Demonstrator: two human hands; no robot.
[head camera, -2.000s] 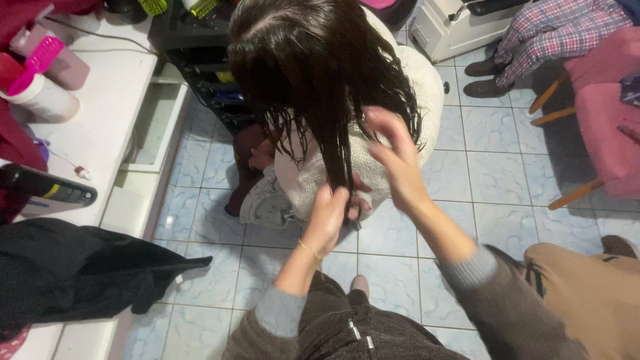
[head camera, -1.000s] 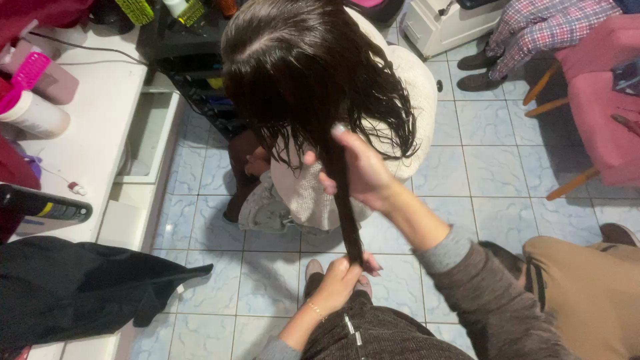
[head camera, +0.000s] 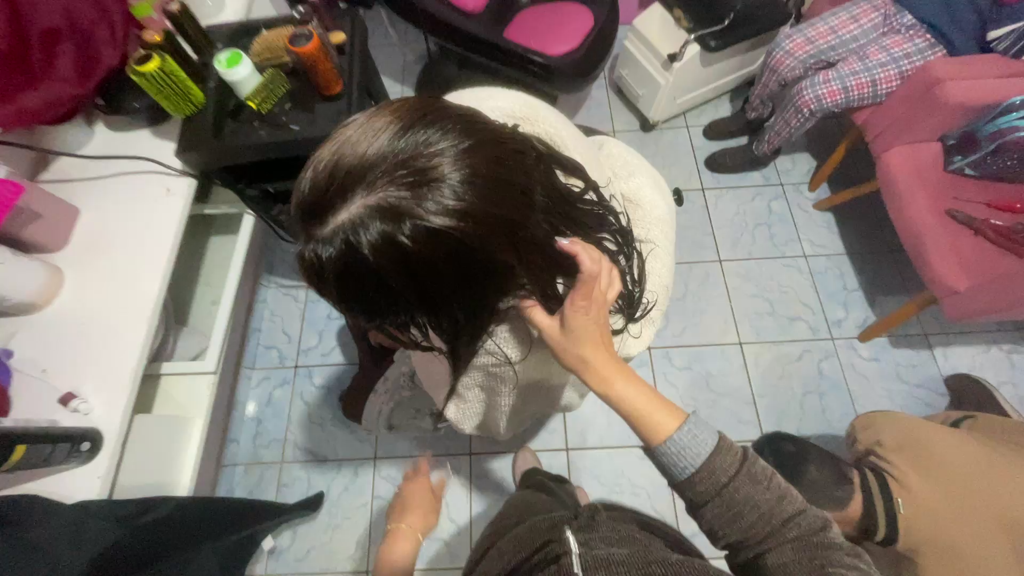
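Observation:
A seated person with long, dark, damp-looking hair (head camera: 424, 200) and a cream knitted top (head camera: 640, 200) is in front of me. My right hand (head camera: 582, 308) is at the side of the hair, thumb and fingers spread, with the fingertips touching or partly within the strands. Blurred, my left hand (head camera: 416, 496) hangs over the floor tiles below the person, away from the hair. No tool shows in it, and its fingers look partly spread. The person's face is hidden by the hair.
Round hairbrushes (head camera: 316, 62) lie on a black trolley (head camera: 240, 132). To the left are a white counter (head camera: 112, 240) and an open drawer (head camera: 196, 296). A pink chair (head camera: 928, 160) holds things at right. Other people's legs in plaid trousers (head camera: 840, 64) and tan trousers (head camera: 944, 480) show.
My left hand has let go of the stretched lock of hair and moved away. The lock no longer hangs taut between my hands. The right hand has moved to the side of the hair.

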